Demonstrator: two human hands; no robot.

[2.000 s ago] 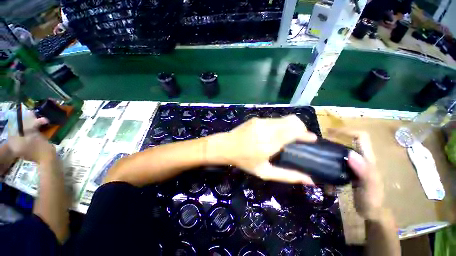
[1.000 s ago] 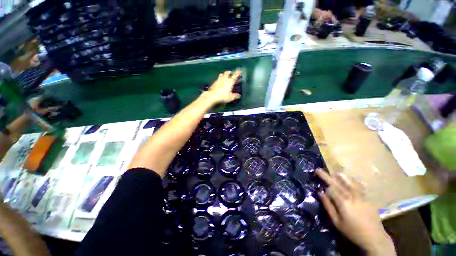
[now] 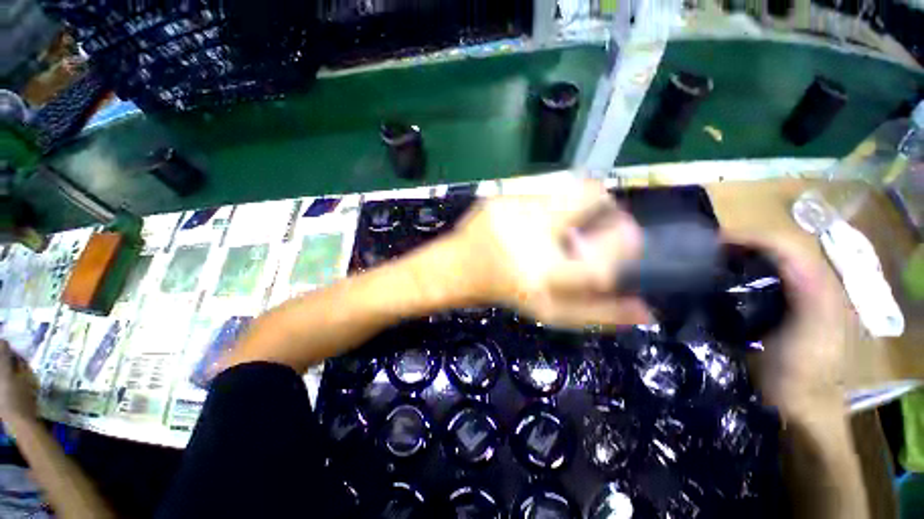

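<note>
My left hand (image 3: 557, 253) reaches in over the tray and grips the left end of a matte black cylindrical unit (image 3: 674, 266). My right hand (image 3: 805, 324), blurred, is at the unit's right end, around a glossy black round part (image 3: 752, 294). Blur hides whether that part is joined to the unit. Below lies the large shiny black blister tray (image 3: 578, 405) with rows of round pockets, some with pale marks.
Several black cylinders (image 3: 403, 152) stand or lean on the green belt (image 3: 471, 132) behind a white post (image 3: 613, 112). Printed sheets (image 3: 218, 258) and an orange block (image 3: 94, 272) lie left. A white wrapped item (image 3: 861, 274) lies on cardboard (image 3: 836, 350). Another person's arm (image 3: 46, 446) shows left.
My left hand has come back from the belt and now holds a black unit. My right hand has lifted from the tray's right edge to the unit. The view has shifted.
</note>
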